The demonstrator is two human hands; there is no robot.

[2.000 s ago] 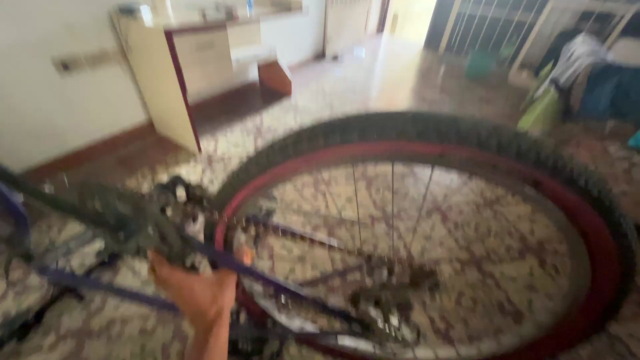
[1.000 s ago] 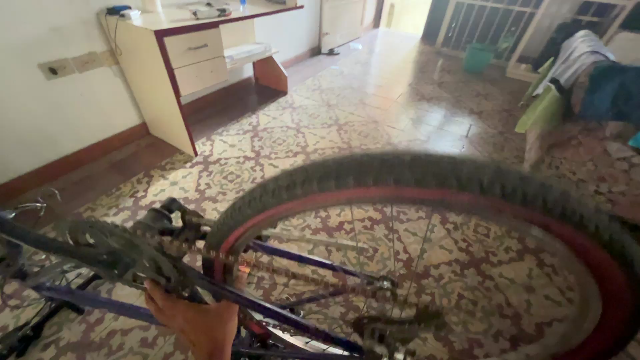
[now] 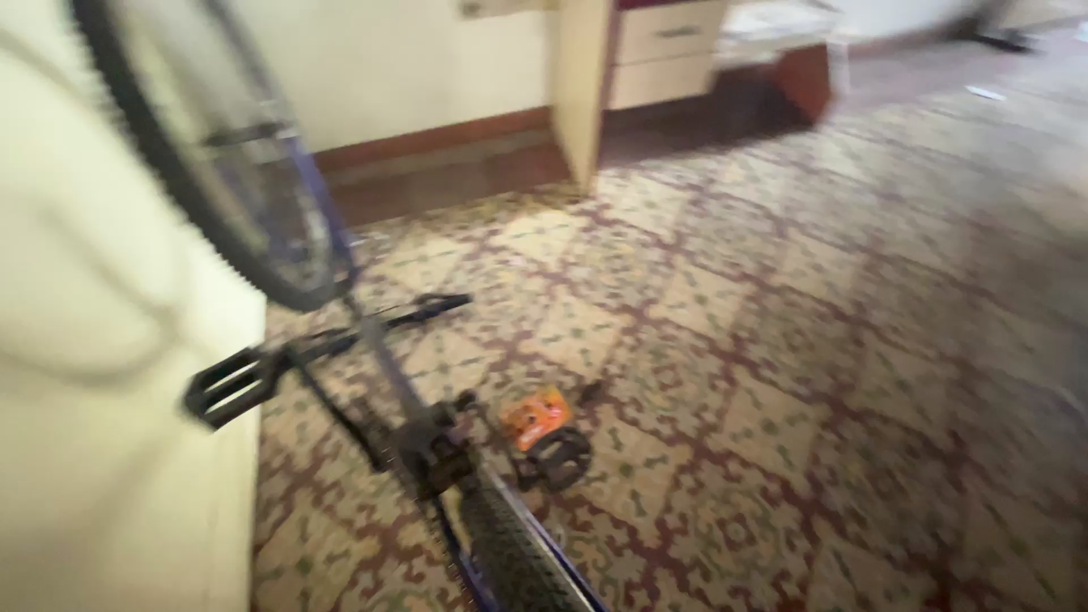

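Neither my left hand nor my right hand shows now. A bicycle stands wheels-up beside the wall, with its front wheel's knobby tire [image 3: 161,183] at the upper left and its handlebar [image 3: 425,310] low near the floor. The black pedal [image 3: 229,387] points toward the wall. At the bottom, the rear tire [image 3: 514,535] runs between the purple frame tubes [image 3: 557,552]. A small orange packet [image 3: 535,418] lies near the other pedal [image 3: 561,459], right of the frame; whether they touch is unclear.
A desk with drawers [image 3: 667,55] stands against the back wall, its side panel [image 3: 578,93] reaching the patterned tile floor [image 3: 722,382]. The pale wall [image 3: 110,476] is close on the left. A small white object [image 3: 986,92] lies at the upper right.
The view has swung far left and along the bicycle. The hand that was at the frame near the crank in both earlier frames is out of sight. The front wheel has come into view.
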